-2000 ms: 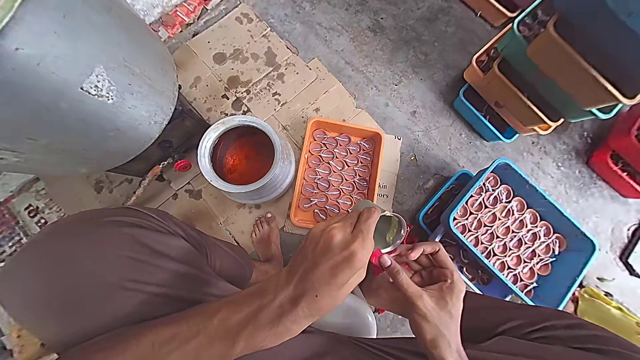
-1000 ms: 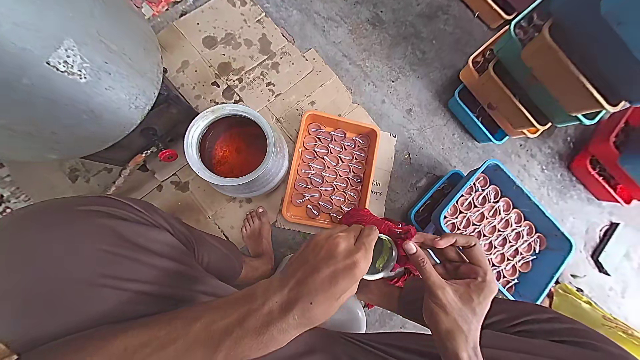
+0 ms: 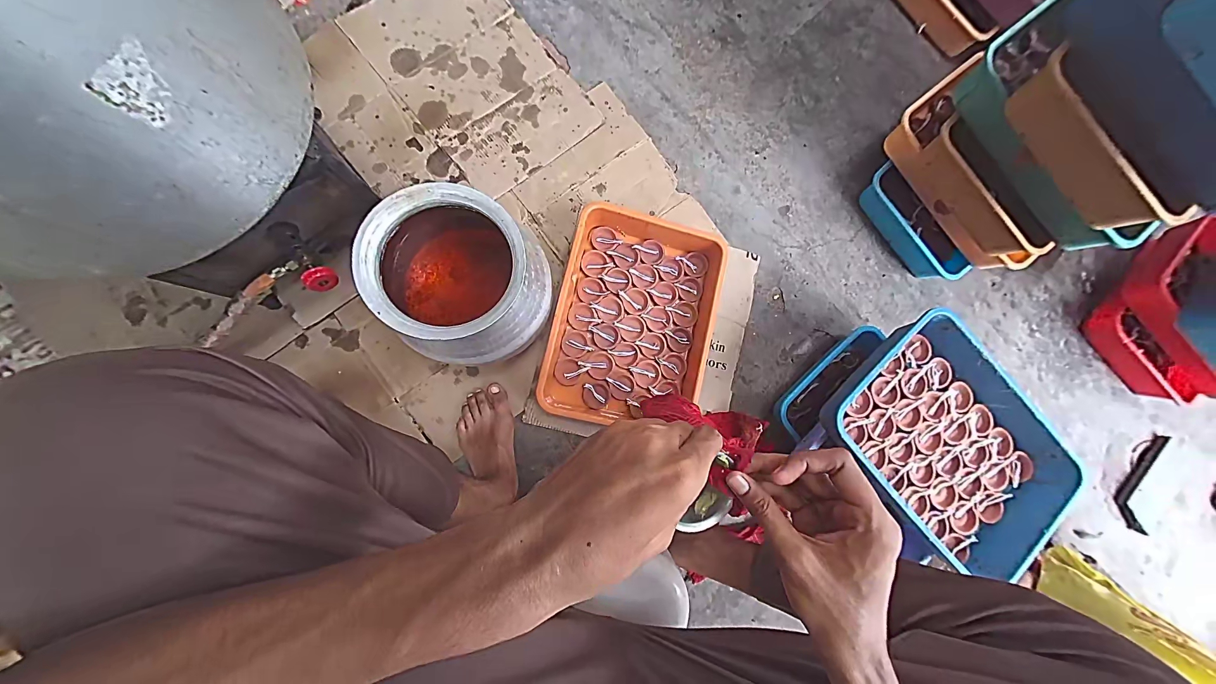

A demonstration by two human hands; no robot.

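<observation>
My left hand (image 3: 617,503) is closed on a crumpled red cloth (image 3: 736,432), its fingertips meeting those of my right hand (image 3: 826,532). My right thumb and fingertips pinch the cloth's edge. Just below lies the rim of a small round metal vessel (image 3: 703,522) with something greenish inside; my hands hide most of it. Beyond them, an orange plastic tray (image 3: 717,313) holds rows of small clay cups with white wicks. Left of it, an aluminium pot (image 3: 532,294) contains orange-red liquid.
A large metal vessel (image 3: 190,123) with a red-knobbed valve (image 3: 319,278) stands at upper left. Cardboard (image 3: 560,133) lies on the concrete floor. At right are a blue tray (image 3: 1054,475) of wicked clay cups, stacked coloured trays (image 3: 988,180) and red trays (image 3: 1130,342). My bare foot (image 3: 487,432) is beside the pot.
The red cloth, mostly hidden two seconds ago, now shows above my fingers. Both hands have closed in on it, and the metal vessel is more covered than before.
</observation>
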